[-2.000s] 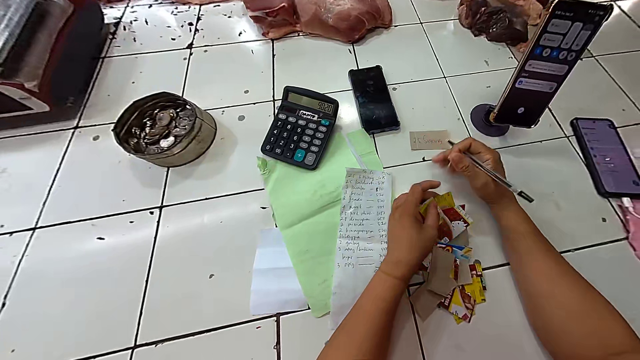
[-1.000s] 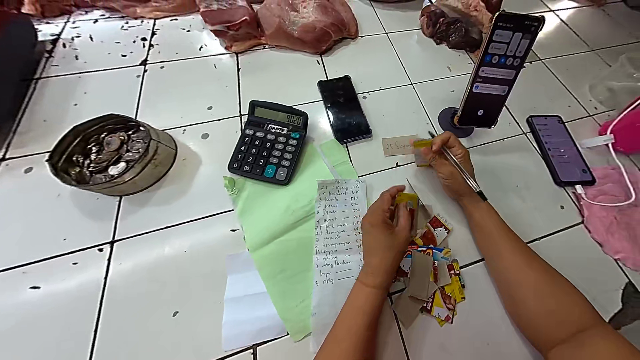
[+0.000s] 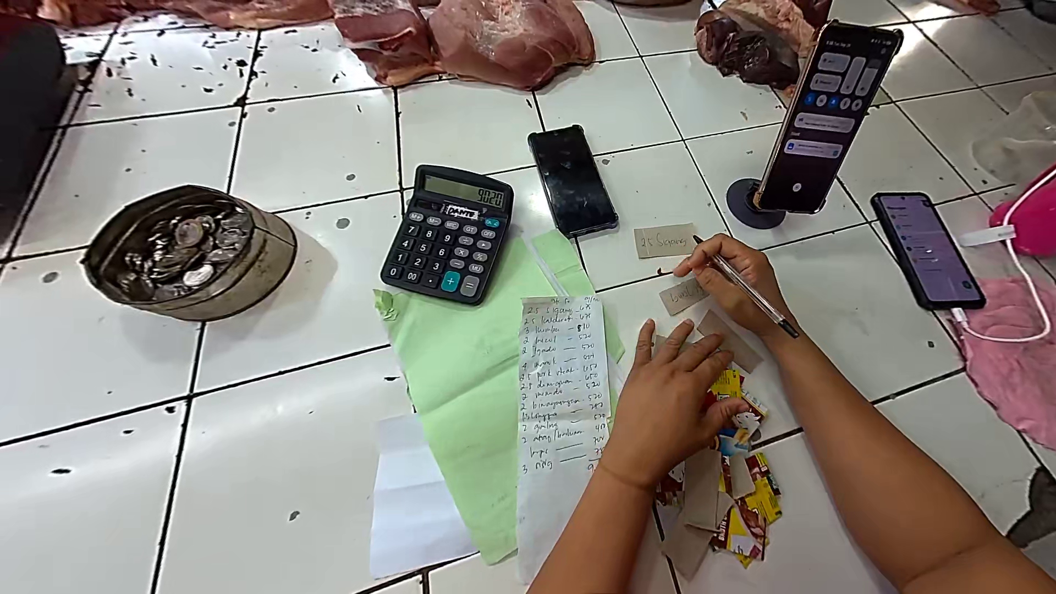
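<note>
My right hand point(image 3: 734, 285) holds a ballpoint pen point(image 3: 752, 289), and its fingertips are beside a small brown cardboard piece point(image 3: 683, 295) with handwriting. Another written cardboard piece point(image 3: 665, 241) lies just beyond it. My left hand point(image 3: 672, 396) is spread palm down over a pile of cut cardboard pieces point(image 3: 747, 528), some brown, some with coloured print; whether it grips one is hidden. Left of it lies a long handwritten paper list point(image 3: 561, 396) on green paper point(image 3: 454, 388). A black calculator point(image 3: 448, 235) rests at the top of the green paper.
A round tin of coins point(image 3: 268, 247) stands at the left. A black phone point(image 3: 572, 180) lies beyond the list, another phone point(image 3: 829, 124) stands upright on a round base, and a third point(image 3: 928, 252) lies plugged in at the right. Raw meat point(image 3: 511, 41) lies along the tiled surface's far side.
My left hand has opened out flat over the pieces. A written brown piece now lies by my right hand, where a yellow-printed piece was held one second ago. The pen stays in my right hand.
</note>
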